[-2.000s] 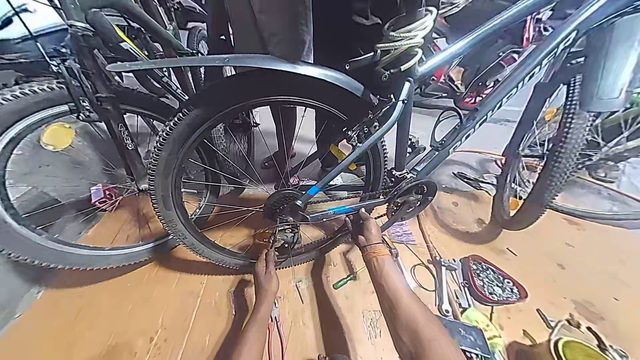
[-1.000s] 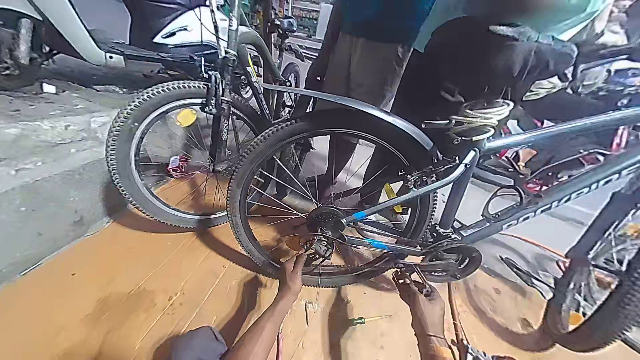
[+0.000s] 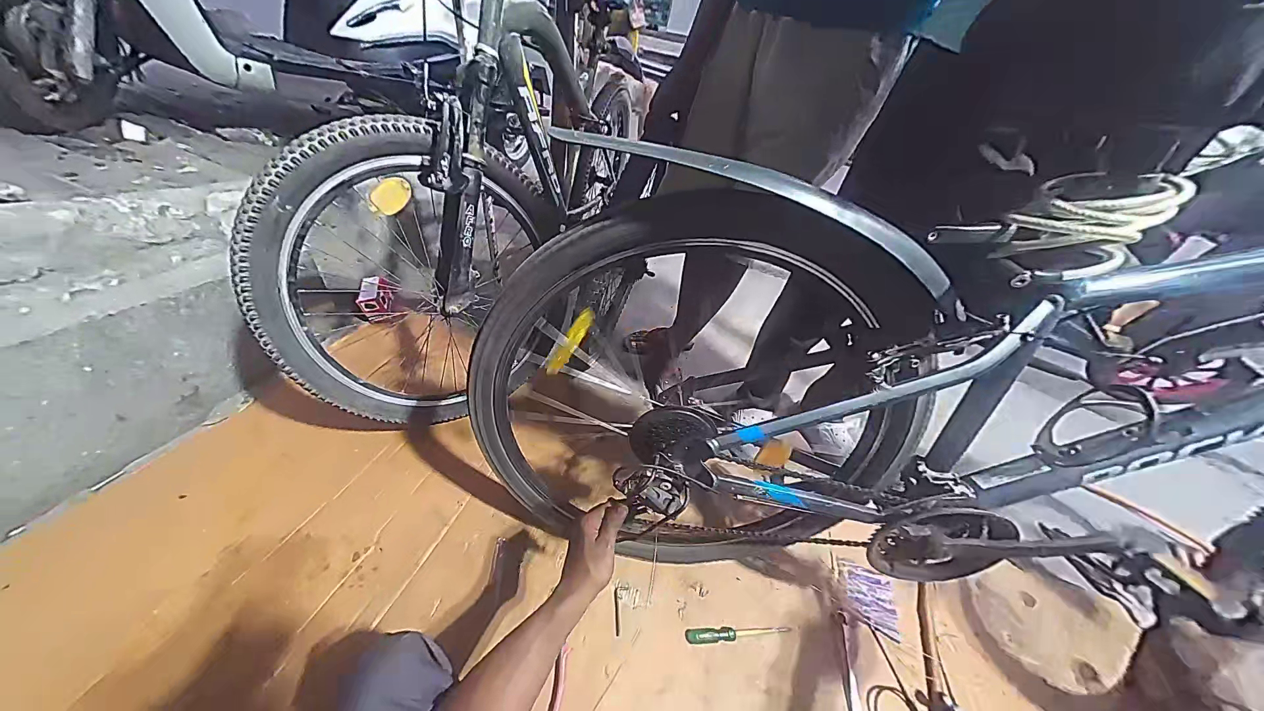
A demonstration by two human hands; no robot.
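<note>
My left hand (image 3: 595, 538) reaches up from the bottom, thumb and finger pinched at the left side of the rear derailleur (image 3: 657, 494); the exact part between them is too small to tell. The derailleur hangs below the rear sprockets (image 3: 671, 439) of a grey bicycle with blue marks. Its chain (image 3: 780, 538) runs right to the crankset (image 3: 943, 543). Spokes of the rear wheel (image 3: 491, 395) look partly blurred, with a yellow reflector (image 3: 570, 341) among them. My right hand is out of view. A green-handled screwdriver (image 3: 711, 635) lies on the board below, beside a thin hex key (image 3: 619, 610).
A second bicycle's front wheel (image 3: 259, 267) stands behind at left, with a small red box (image 3: 374, 296) seen through its spokes. A person in trousers (image 3: 760, 99) stands behind the rear wheel. A scooter (image 3: 197, 39) is at upper left. Coiled cable (image 3: 1116, 212) hangs by the frame.
My right hand, near the crank in both earlier frames, has left the view. My left hand stays at the derailleur. The rear wheel has turned; its reflectors sit elsewhere. The view has shifted left.
</note>
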